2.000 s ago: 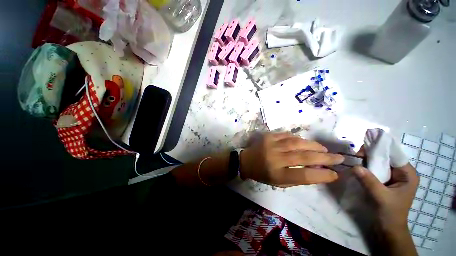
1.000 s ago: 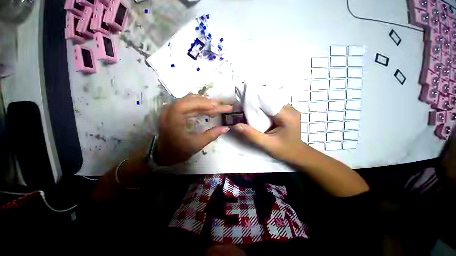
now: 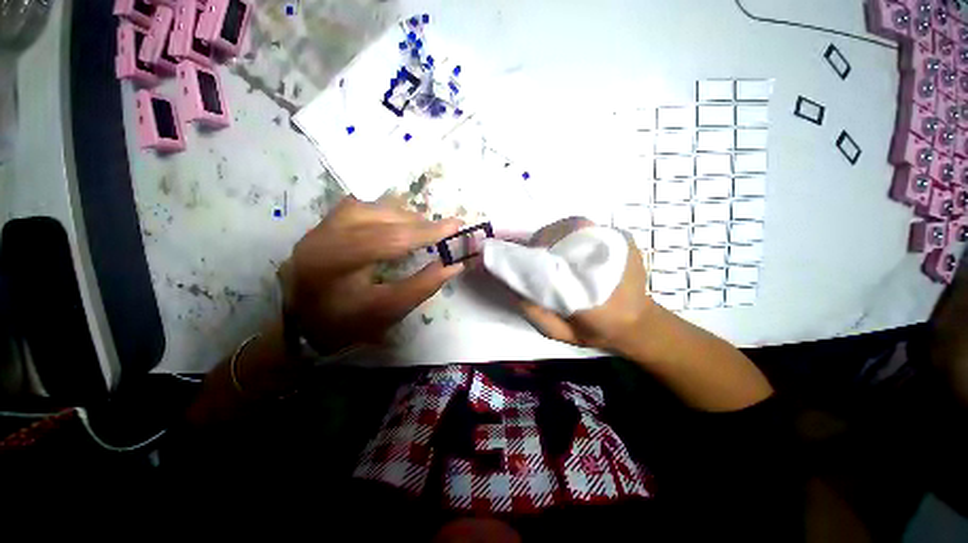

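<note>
My left hand (image 3: 356,270) holds a black-bordered screen window (image 3: 465,245) by its edges between fingertips and thumb, above the table. My right hand (image 3: 605,302) is shut on a crumpled white cloth (image 3: 563,273); the cloth's tip touches or almost touches the window's right end. Something faintly pink shows behind the cloth near the window, mostly hidden by the right hand; I cannot tell what it is.
Pink cameras with dark screens (image 3: 202,93) stand at the upper left. White paper (image 3: 361,149) holds blue bits and a black-edged frame (image 3: 401,93). A window grid (image 3: 713,202) lies right of centre, with loose windows (image 3: 810,109) beyond. Pink camera rows (image 3: 934,117) are at far right.
Since a second ago, the dark piece between my hands has given way to a see-through framed window in my left fingers. The cloth has spread over my right fingers. The view has shifted slightly.
</note>
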